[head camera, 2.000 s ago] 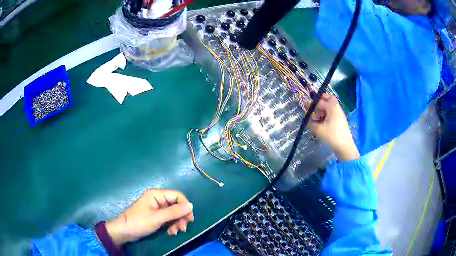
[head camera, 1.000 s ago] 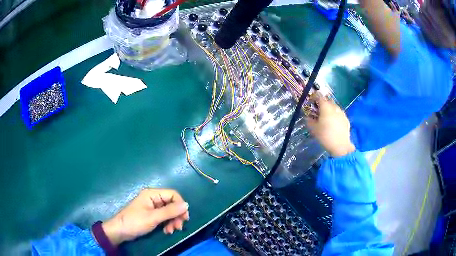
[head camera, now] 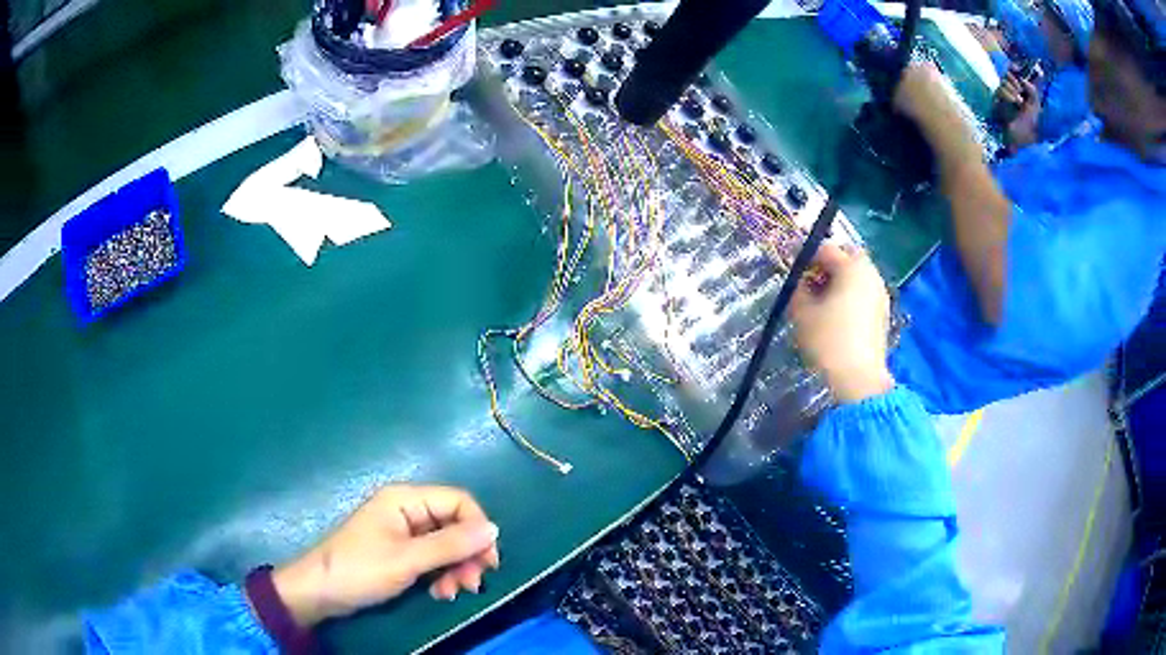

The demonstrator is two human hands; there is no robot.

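My right hand point(head camera: 844, 320) is over the right side of the clear plastic motor tray point(head camera: 716, 307), with its fingers closed around a bundle of thin motor lead wires point(head camera: 754, 205). My left hand point(head camera: 396, 550) rests low over the green bench top, fingers curled; no object shows in it, though the gap between its fingers is partly hidden. More yellow, orange and purple wires point(head camera: 572, 243) run from the black-topped motors point(head camera: 598, 96) down across the tray. One wire end with a small white plug lies on the bench. The black electric screwdriver point(head camera: 684, 58) hangs over the tray's upper part.
A blue screw box point(head camera: 74, 243) stands at left. A white paper scrap point(head camera: 301, 211) lies beside the plastic-wrapped grease jar point(head camera: 384, 122). A black cord point(head camera: 767, 339) crosses the tray. A black crate of motors point(head camera: 697, 576) is below the bench edge. A coworker in blue point(head camera: 1061, 282) works at right.
My right hand stays at the wire bundle and shifts only slightly; my left hand stays in place. The coworker at right has moved back, with an arm now reaching over a dark object.
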